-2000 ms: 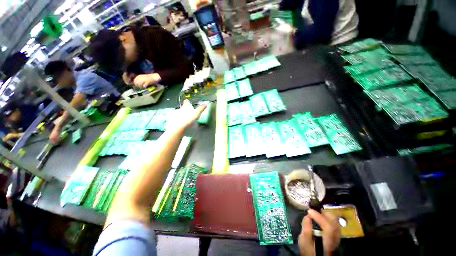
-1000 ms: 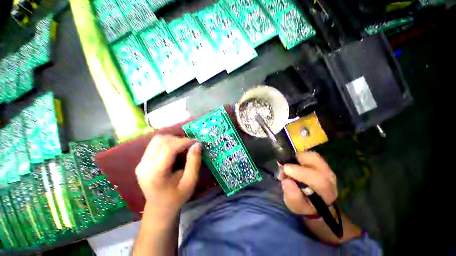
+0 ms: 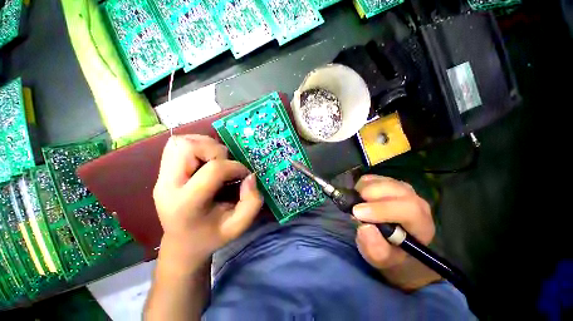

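Observation:
A green circuit board [image 3: 270,150] lies tilted on the right part of the dark red-brown pad [image 3: 125,188], solder side up. My right hand [image 3: 396,232] is shut on the black soldering iron [image 3: 342,197]; its tip is at the middle of the board. My left hand [image 3: 204,194] is closed at the board's left edge, thumb and index finger pinched over thin solder wire [image 3: 171,100]. The wire rises above the hand, and a short bit points at the board. Whether the left fingers touch the board cannot be told.
The whitish dross cup [image 3: 323,106] stands beyond the board, with the yellow sponge [image 3: 384,139] beside it. A black station [image 3: 468,69] is far right. Upright boards [image 3: 69,207] stand left of the pad. Flat boards [image 3: 188,31] and a yellow-green divider [image 3: 103,75] lie beyond.
The iron has left the dross cup and its tip is now over the board. My left hand, earlier reaching far across the bench, is beside the board with wire showing. The view has tilted down.

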